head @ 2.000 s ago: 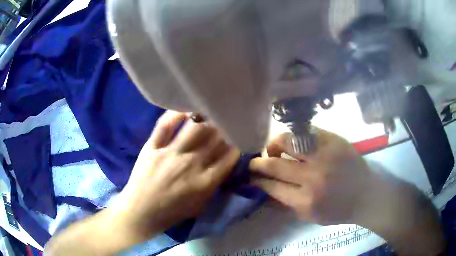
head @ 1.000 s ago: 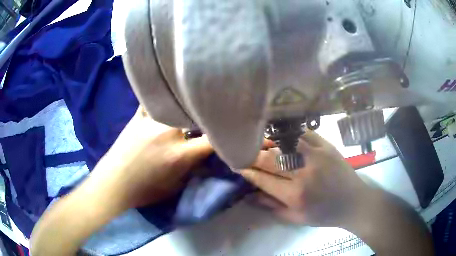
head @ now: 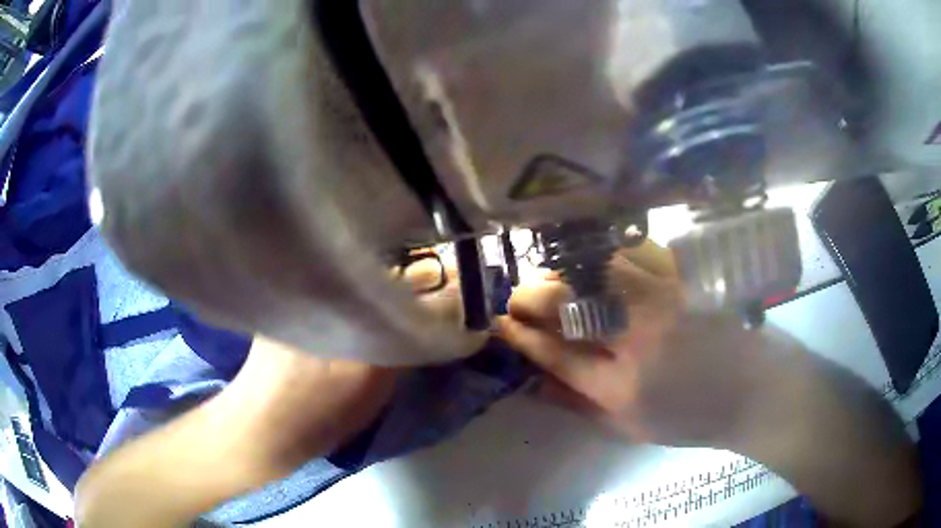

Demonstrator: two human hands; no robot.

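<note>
The off-white sewing machine head [head: 237, 196] fills the upper middle and hides the fingers of my left hand [head: 320, 387]. My right hand [head: 640, 345] is behind the small ribbed tension knob [head: 590, 319], its fingertips on navy fabric [head: 454, 387] close to the needle area. The navy fabric lies between both hands, below the head. Light grey-blue fabric with navy pieces [head: 150, 361] lies at the left. What my left fingertips hold is hidden.
A larger ribbed knob [head: 738, 263] hangs above my right wrist. A dark phone-like slab [head: 879, 278] lies at the right. A printed ruler scale [head: 681, 490] runs along the table's front edge. More navy fabric [head: 46, 196] is at the upper left.
The view has shifted, so the machine head now covers more of the left side and most of my left hand. The pale fold that showed between my hands is no longer visible there.
</note>
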